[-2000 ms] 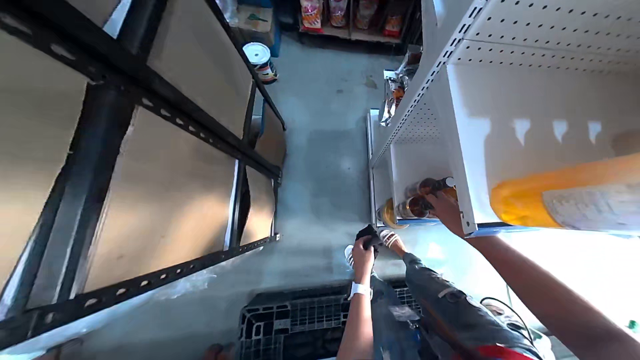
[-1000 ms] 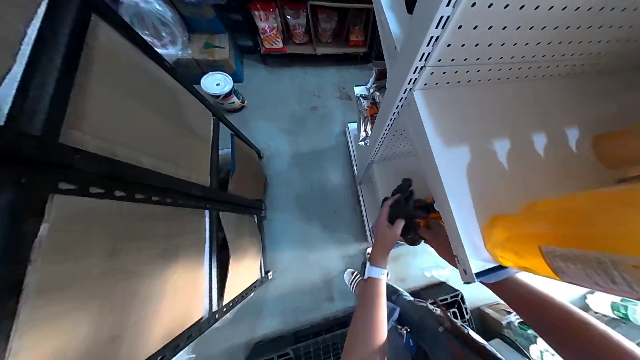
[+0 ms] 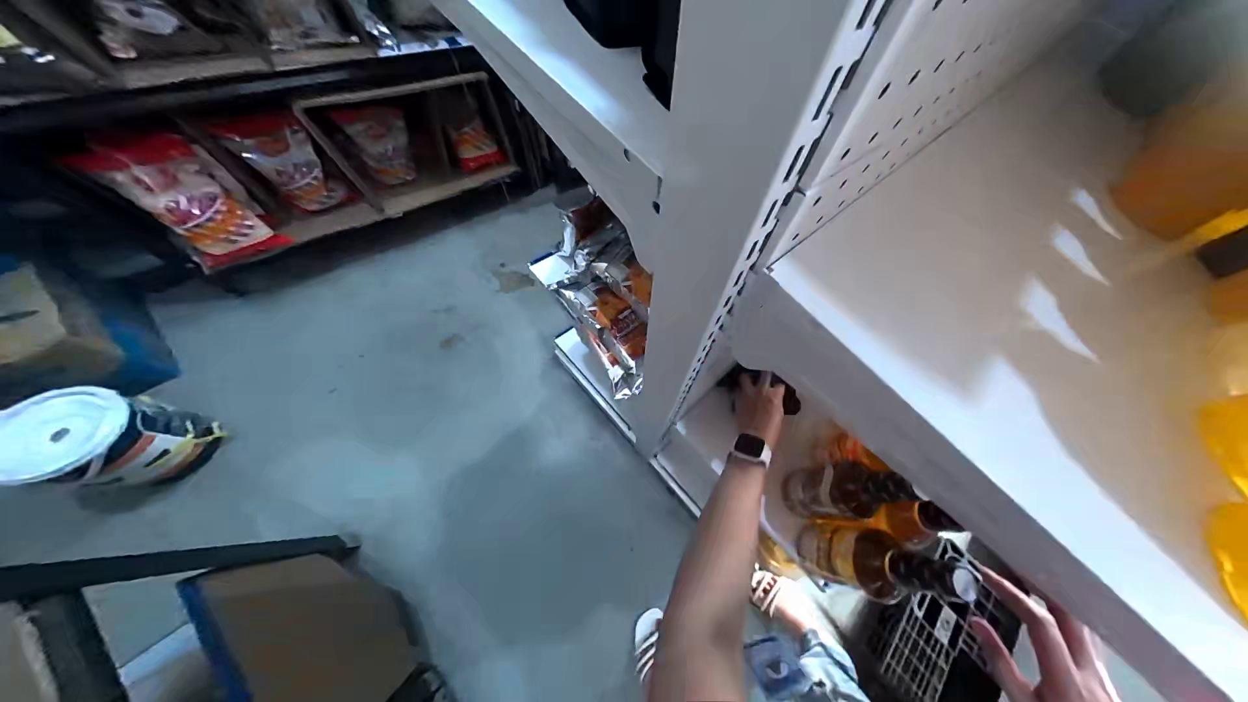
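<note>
My left hand (image 3: 760, 402), with a smartwatch on the wrist, reaches onto the lower shelf (image 3: 697, 444) and holds a black cloth (image 3: 792, 401) against the shelf's inner corner. Several brown glass bottles (image 3: 846, 554) with dark necks stand on that shelf, to the right of this hand. My right hand (image 3: 1053, 634) is at the lower right, beside the front edge of the upper shelf (image 3: 936, 429), with its fingers spread and nothing seen in them. It is close to the bottle caps. Part of the black cloth is hidden behind my fingers and the shelf upright.
Foil packets (image 3: 614, 312) lie on a low shelf beyond the upright. Red snack bags (image 3: 185, 195) fill a rack at the back. A white-lidded bucket (image 3: 63, 434) stands at left. A black plastic crate (image 3: 926, 624) is below right; yellow bottles (image 3: 1224, 439) stand on the upper shelf.
My left hand has moved with the black cloth from near the bottles to the shelf's far inner corner. The right hand has come away from the bottles. The view has swung and come nearer the shelf.
</note>
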